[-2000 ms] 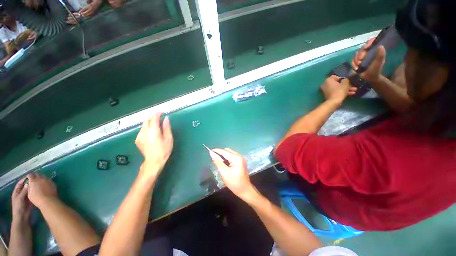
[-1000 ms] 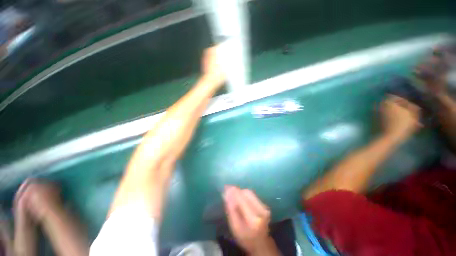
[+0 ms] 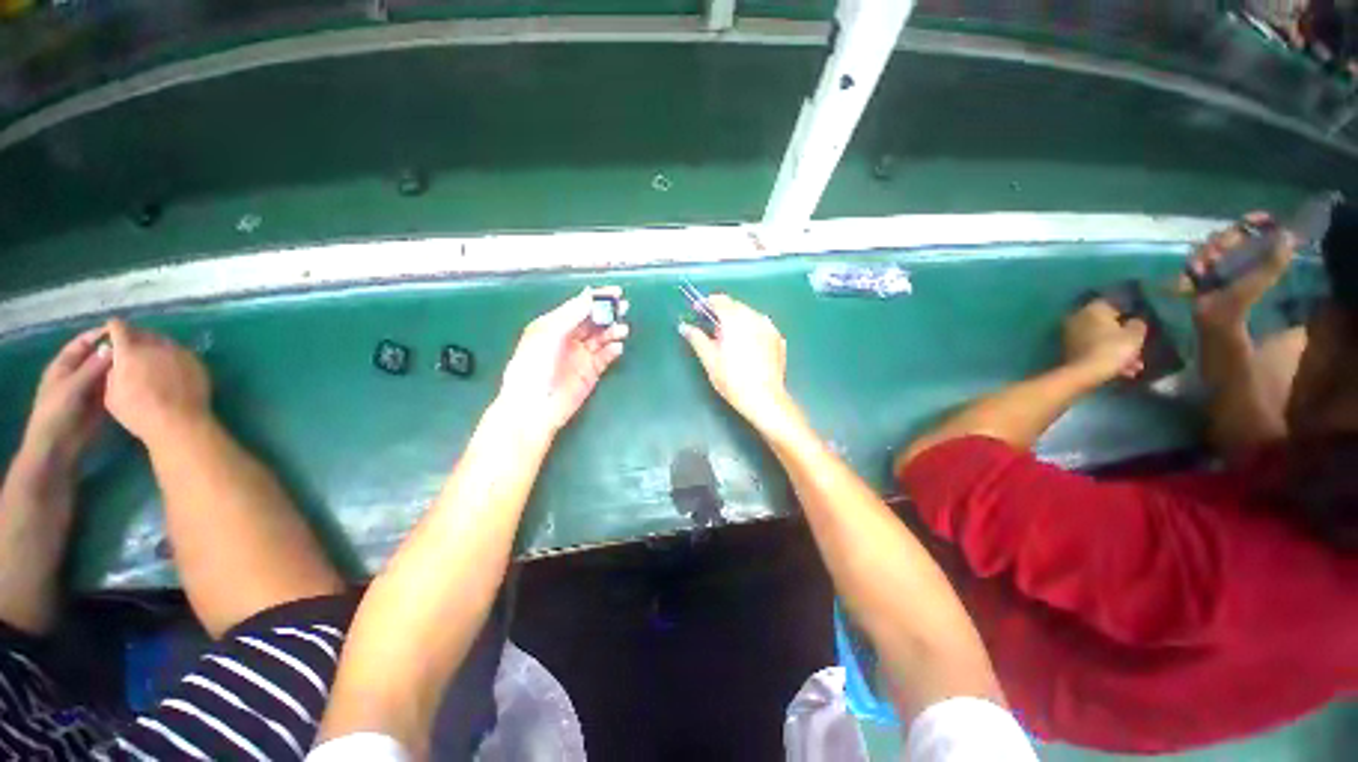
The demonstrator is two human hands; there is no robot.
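My left hand (image 3: 563,357) is held above the green bench with a small electronic unit (image 3: 603,310) between thumb and fingers; a pale face shows inside its dark edge. My right hand (image 3: 740,351) holds slim tweezers (image 3: 697,302) like a pen, the narrow tip pointing up and left. The tip is a short way right of the unit and does not touch it. Two dark square units, one (image 3: 392,356) and another (image 3: 457,360), lie side by side on the bench left of my left hand.
A whitish rail (image 3: 596,246) with a post (image 3: 834,119) edges the bench (image 3: 834,372). A crinkled clear packet (image 3: 861,282) lies near it. Scattered parts lie beyond. A person in red (image 3: 1102,581) works at the right with a dark tool; another person's hands (image 3: 131,390) are at the left.
My left hand has come back from beyond the rail, and a unit now shows in it. My right hand has come up beside it. The view has shifted.
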